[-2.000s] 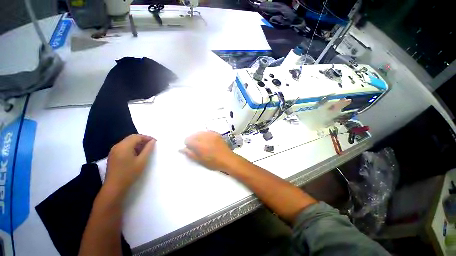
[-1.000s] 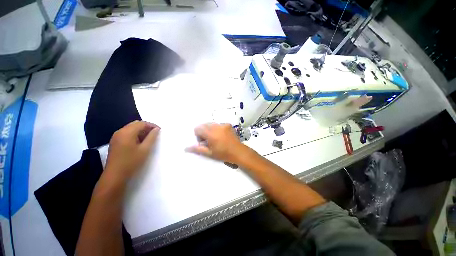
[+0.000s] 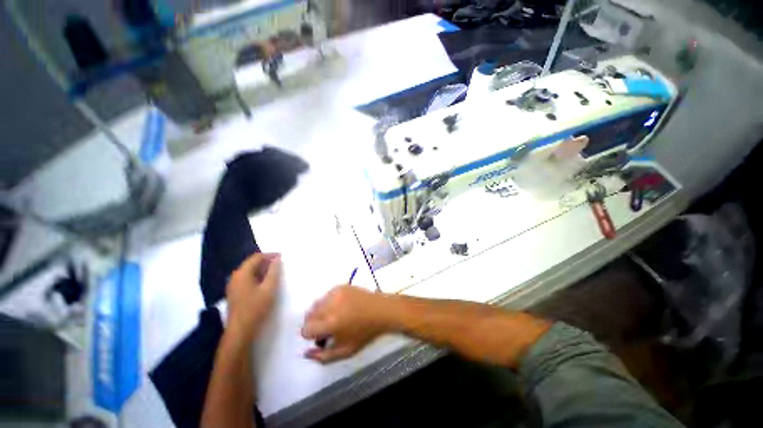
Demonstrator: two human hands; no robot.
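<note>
My left hand [image 3: 253, 288] is over the white table beside the curved black fabric panel [image 3: 227, 226], thumb and fingertips together. Whether they pinch a tiny part cannot be told. My right hand [image 3: 343, 322] is closed around a small dark tool that looks like a screwdriver [image 3: 324, 341]. Its dark end shows below the fingers and a thin tip above them. The white sewing machine [image 3: 477, 159] with a blue stripe stands right of my hands. Its presser foot area is blurred. A blockier black panel [image 3: 188, 372] lies partly behind my left forearm.
Red-handled pliers or snips [image 3: 602, 219] lie at the table's right end, beside a darker red tool [image 3: 642, 191]. Small dark parts [image 3: 458, 249] lie on the machine bed. A crinkled clear bag [image 3: 707, 267] is right of the table. Another machine [image 3: 243, 42] stands opposite.
My right hand has moved down towards the table's front edge, away from the needle area, and a dark tool now shows in it. The view has shifted; my left hand keeps its pinched shape.
</note>
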